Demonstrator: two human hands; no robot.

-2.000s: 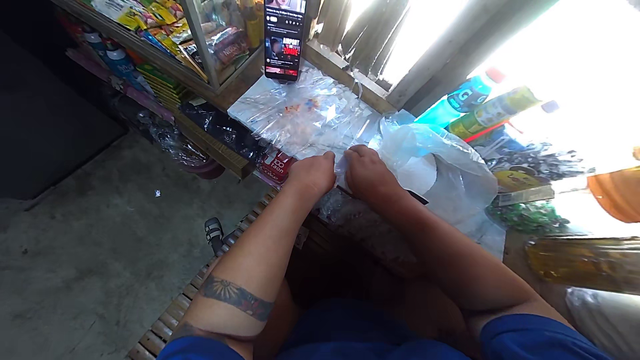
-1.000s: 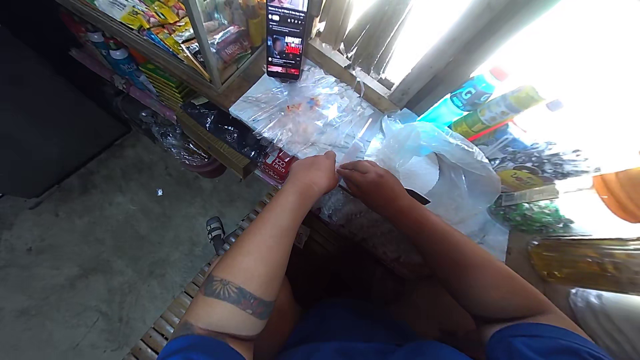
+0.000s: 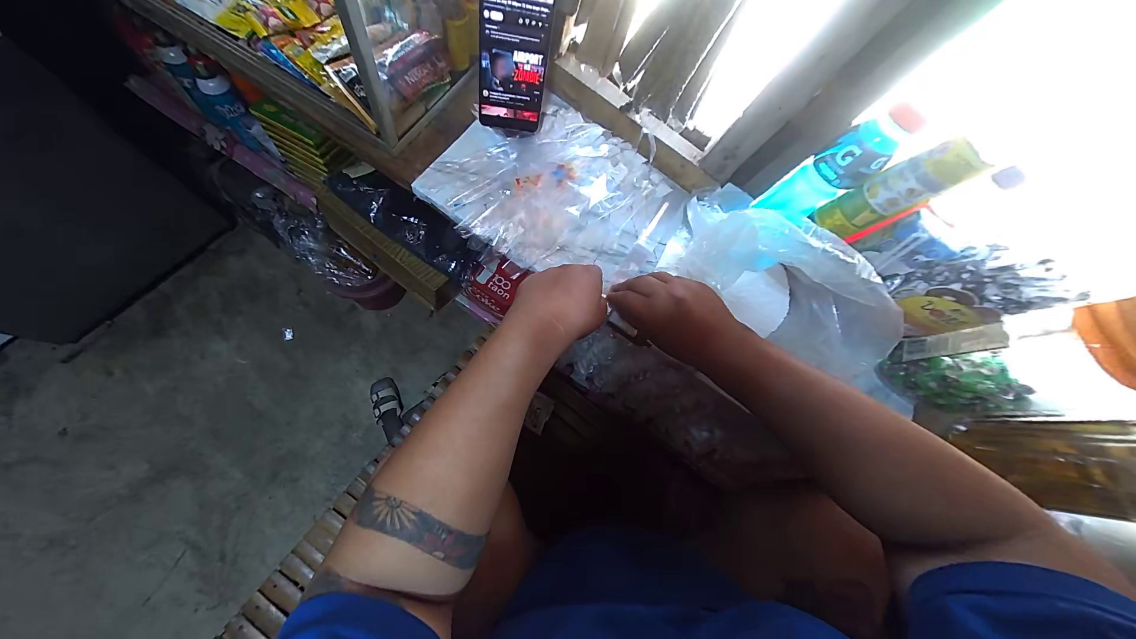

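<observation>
My left hand point(image 3: 568, 300) is curled into a loose fist above the front edge of the counter. Close beside it, my right hand point(image 3: 670, 306) has its fingertips bent toward the left thumb, and something small and pale shows between them, too small to name. A dark thin strip shows under my right fingers. Beyond both hands lie clear plastic bags point(image 3: 568, 191) in a loose pile, with small orange and blue marks. A larger translucent plastic bag point(image 3: 825, 284) lies right of them, around a white round thing. Whether my left palm holds anything is hidden.
A smartphone point(image 3: 513, 67) stands upright behind the pile. Left are a glass display case point(image 3: 368, 71) with sachets and a red pack point(image 3: 497, 286). Bottles, including a blue Gatorade bottle point(image 3: 852, 160), stand at the right near a slatted wall. A slatted bench point(image 3: 302, 555) is below.
My right hand has shifted slightly and its fingers have changed their bend beside the left hand, which stays in nearly the same place.
</observation>
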